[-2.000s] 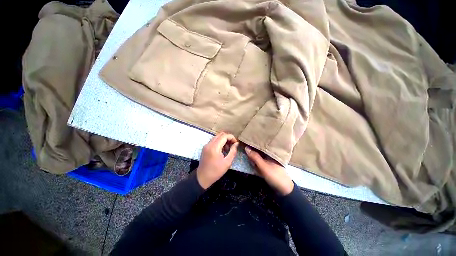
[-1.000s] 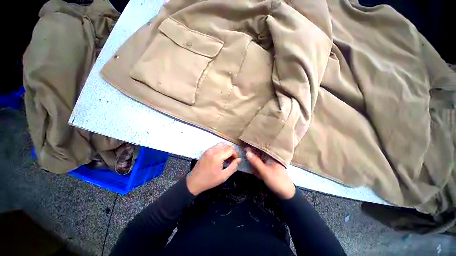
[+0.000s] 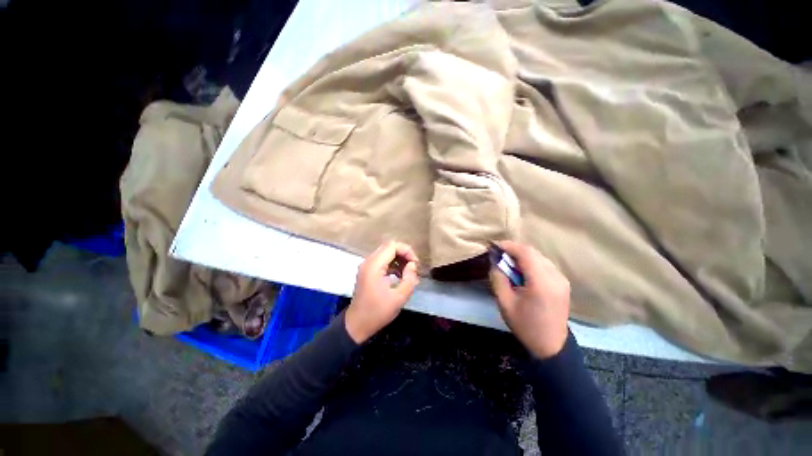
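A tan jacket lies spread with its hem along the near edge of the table. Its sleeve lies across the body, and the cuff is open at the table edge, dark inside. My left hand is at the hem just left of the cuff, fingers curled; whether it pinches cloth or thread cannot be told. My right hand is at the cuff's right side and holds small blue thread snips, dark tips toward the cuff. A flap pocket shows on the jacket front.
The white tabletop shows left of the jacket. More tan cloth covers the table's right side. Another tan garment hangs at the left over a blue crate. The speckled floor lies below.
My right hand has moved right and up along the cuff, and the blue snips now show in it. The cuff opening is wider. The view has shifted, blurring slightly.
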